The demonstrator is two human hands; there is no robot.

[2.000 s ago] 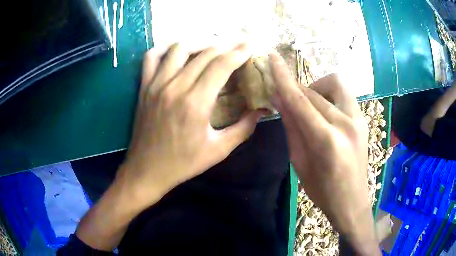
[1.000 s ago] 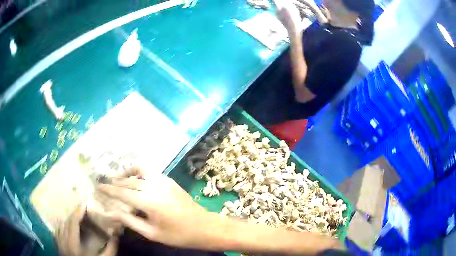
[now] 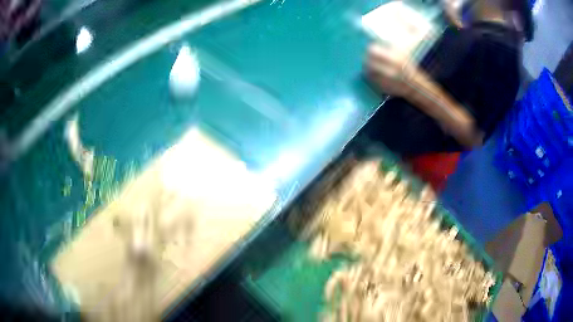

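The pale work board lies at the left of centre on the green surface, heavily blurred. A blurred tan upright shape is on its near part; it may be the thin sticks, but I cannot tell. The green parts tray is at the lower right, with a heap of cream pieces in it and a bare green patch at its near left. I cannot make out either of my hands; both seem to be out of the picture.
A white pear-shaped bottle stands beyond the board. A pale piece and yellow-green rings lie at left. Another person in dark clothes is at upper right by a pale board. Blue crates and a cardboard box are at right.
The view first swung towards the tray and the other person, then shifted a little more. My hands, over the board before, no longer show. The other person's arm is lower.
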